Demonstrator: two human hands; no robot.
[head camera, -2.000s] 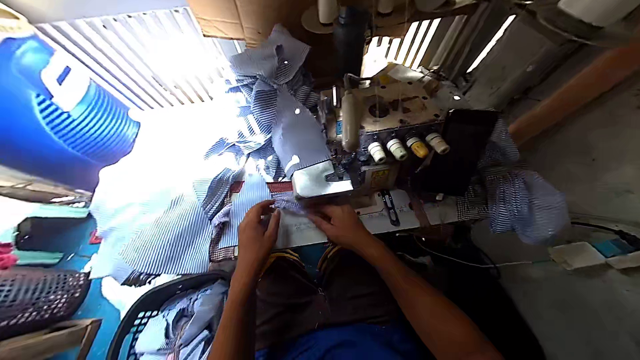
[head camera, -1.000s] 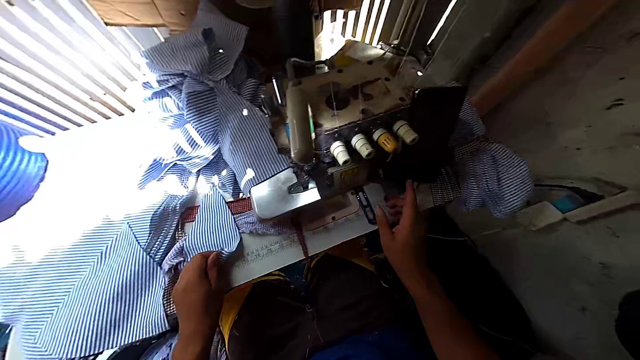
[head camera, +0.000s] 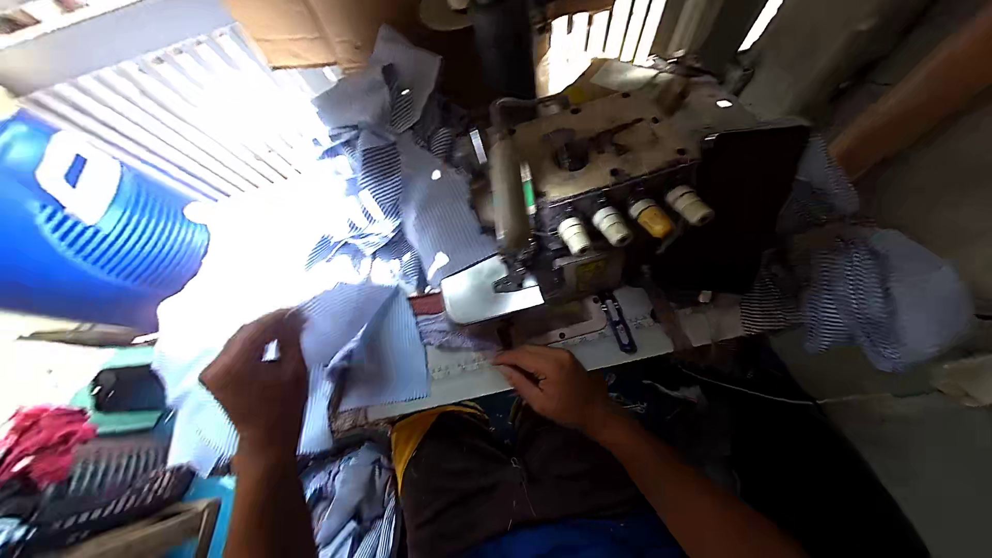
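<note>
My left hand (head camera: 267, 372) holds the edge of a blue-and-white striped fabric piece (head camera: 380, 349), raised left of an overlock sewing machine (head camera: 612, 155). My right hand (head camera: 554, 384) rests at the front edge of the machine bed, its thumb and index finger close together by a dark strip below the presser area; whether they pinch something cannot be told. Purplish fabric (head camera: 457, 333) lies on the bed between the hands, left of the right fingertips. A thread snipper (head camera: 618, 324) lies on the bed to the right of my right hand.
Striped cloth (head camera: 442, 209) is heaped behind the machine's left side, and more (head camera: 883, 294) hangs at the right. A blue plastic drum (head camera: 93, 232) stands at the left. Below the bed is a basket of cloth pieces (head camera: 349, 496). A red cloth (head camera: 46, 446) lies at the lower left.
My right hand has moved left from beside the thread snipper to the front of the presser area. My left hand has lifted a striped piece. The view has shifted.
</note>
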